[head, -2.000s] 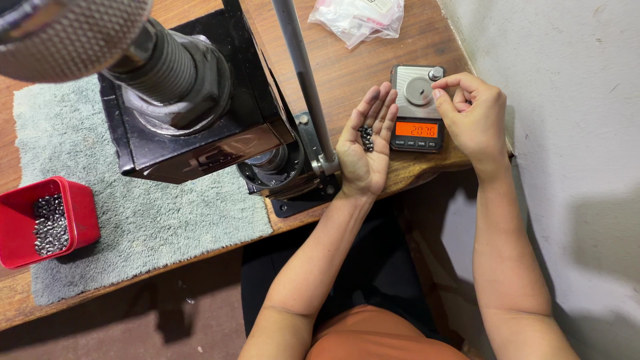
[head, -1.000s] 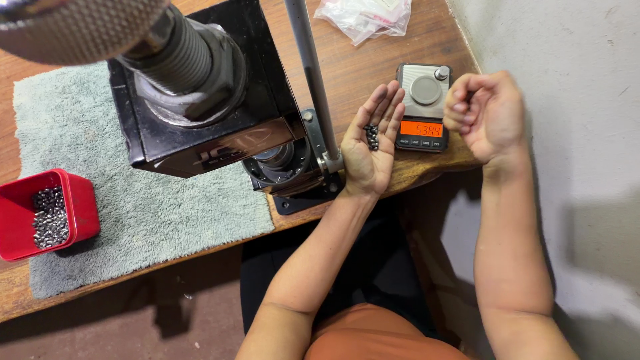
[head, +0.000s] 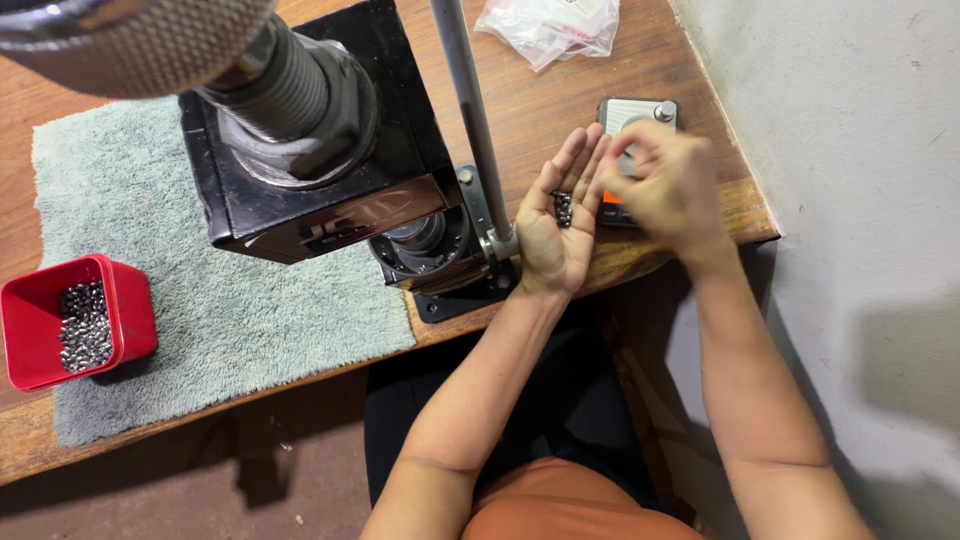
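Several small shiny metal pellets [head: 562, 209] lie in the cupped palm of my left hand [head: 564, 217], which is held palm up beside the press. My right hand [head: 664, 187], blurred, is over the digital pocket scale [head: 619, 112] and close to the left fingertips. Its thumb and forefinger are curled toward each other; whether a pellet is between them cannot be told. The hand hides most of the scale's round pan and orange display. Many similar pellets [head: 86, 326] fill part of a red plastic container [head: 135, 311] at the far left.
A black bench press [head: 315, 172] with a threaded collar, a knurled knob [head: 150, 45] and a steel rod [head: 472, 112] stands left of my hands. A grey-green towel [head: 300, 322] lies on the wooden table [head: 540, 97]. A clear plastic bag [head: 555, 30] is behind, a wall [head: 847, 150] at right.
My right hand was at the scale's pan, then pulled back to the right of it; now it is over the scale, nearer my left hand. The left hand still holds pellets.
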